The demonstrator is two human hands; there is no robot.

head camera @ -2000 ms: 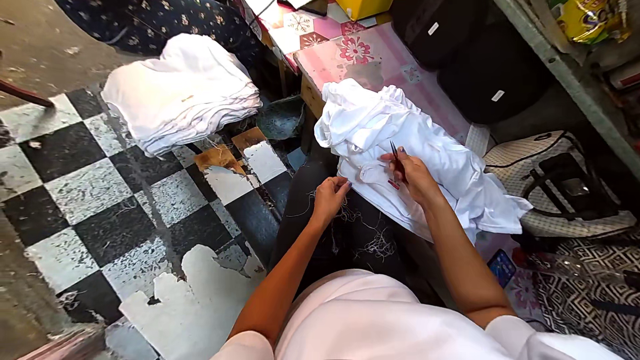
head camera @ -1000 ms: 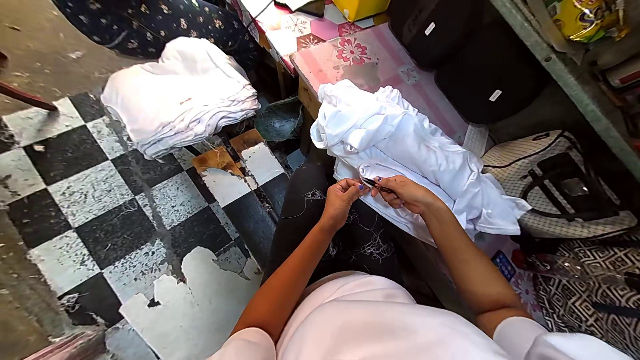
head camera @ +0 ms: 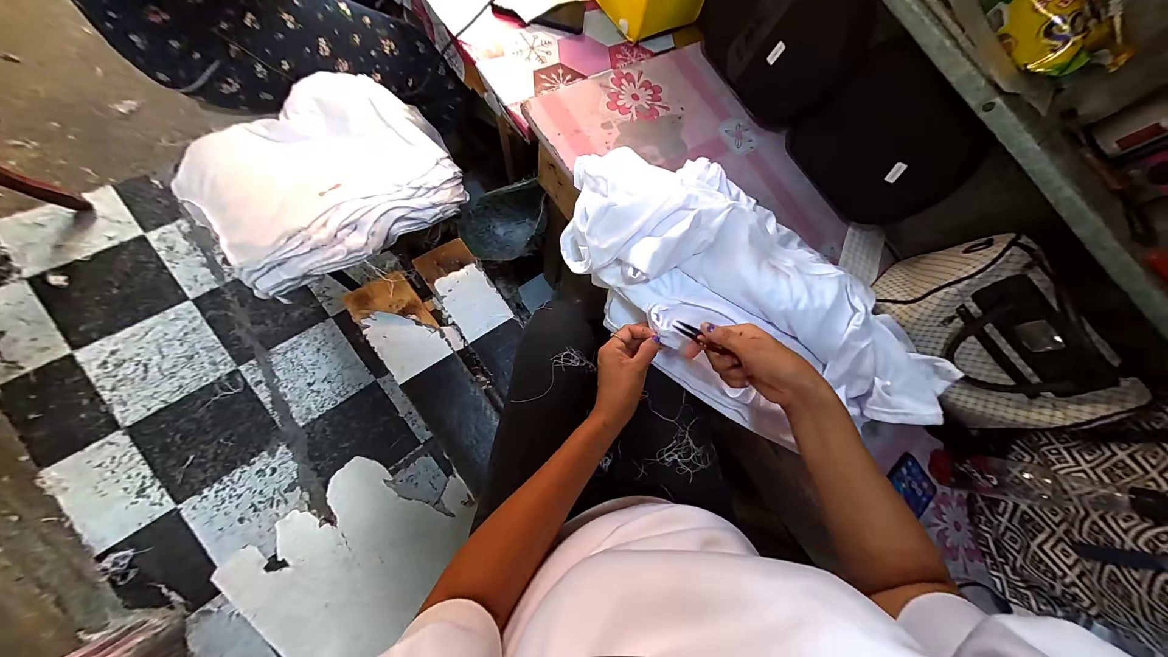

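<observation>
A heap of white fabric (head camera: 721,246) lies on the low table with the pink flowered cover (head camera: 630,109) and hangs over its edge toward my lap. At the heap's near edge, my right hand (head camera: 753,360) holds a small dark pointed tool (head camera: 686,329), perhaps thread snips, its tips toward my left hand. My left hand (head camera: 628,365) is just left of those tips, thumb and forefinger pinched together; whether a thread is between them is too small to tell. Loose thread clippings (head camera: 680,449) cling to my dark trousers.
A stack of folded white cloth (head camera: 319,182) stands at the left above the checkered floor (head camera: 155,365). Beside it is a dark bowl (head camera: 506,219). On the right are black rounded items (head camera: 885,137), a checked handbag (head camera: 1022,338), a phone (head camera: 911,484) and a metal shelf edge (head camera: 1031,137).
My hands came together at the fabric's near edge from farther apart, and since then a small gap has opened between them. The tool stays in my right hand.
</observation>
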